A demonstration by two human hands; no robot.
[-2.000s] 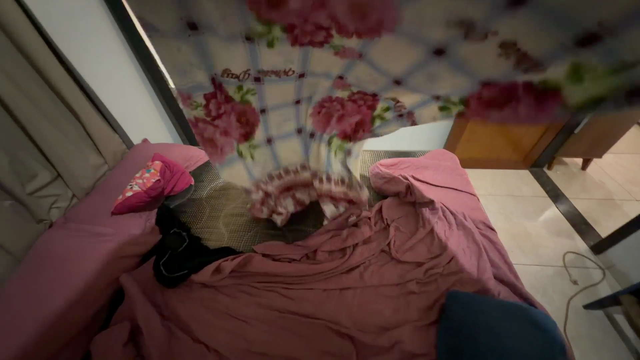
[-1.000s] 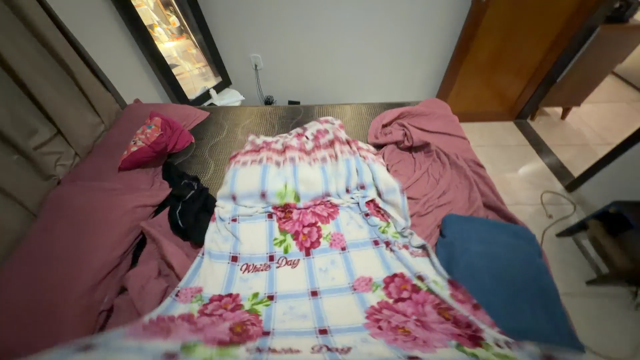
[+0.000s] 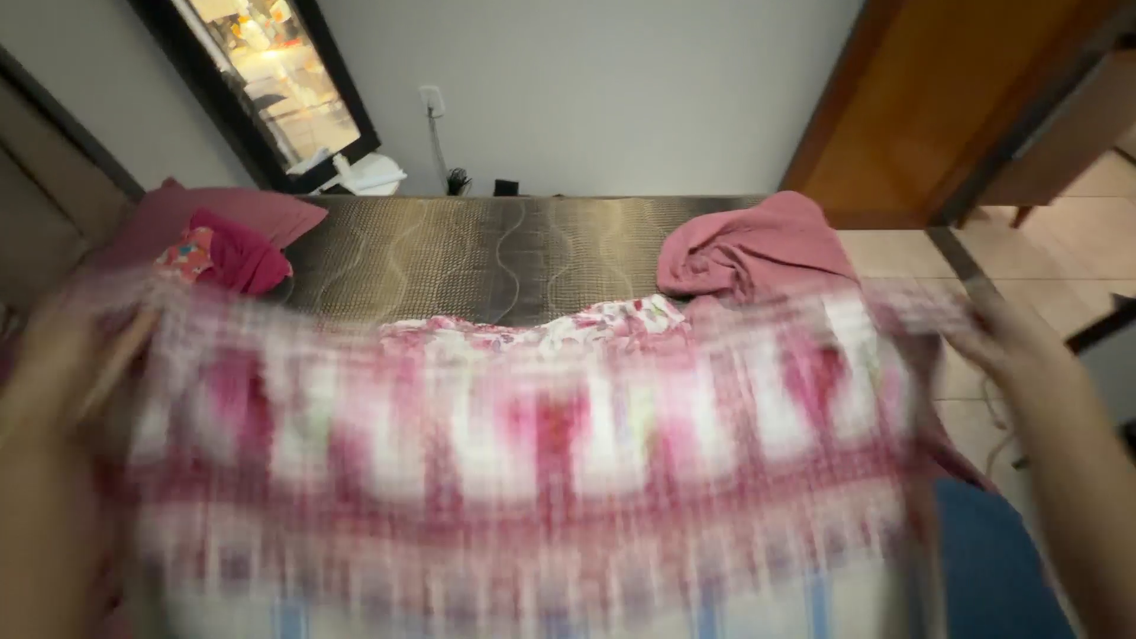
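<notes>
A floral blanket (image 3: 550, 444), white with pink and red flowers and a blue grid, is stretched between my two hands and blurred by motion. At the left, my left hand (image 3: 115, 333) grips one upper corner. My right hand (image 3: 963, 324) holds the opposite upper corner at the right. More of the floral cloth (image 3: 612, 324) lies bunched on the mattress just beyond the raised edge. The fingers of both hands are smeared by motion, and the blanket's lower part runs out of view.
A patterned mattress (image 3: 497, 257) carries a mauve pillow (image 3: 275, 213), a bright pink cloth (image 3: 240, 257) and a bundled mauve sheet (image 3: 754, 248). Blue fabric (image 3: 994, 559) is at lower right. A framed mirror (image 3: 284, 71) leans by the wall; a wooden door (image 3: 879, 115) stands at right.
The blanket was up in the air, then spread over the bed; now its edge is lifted between both hands. My hands have come into view.
</notes>
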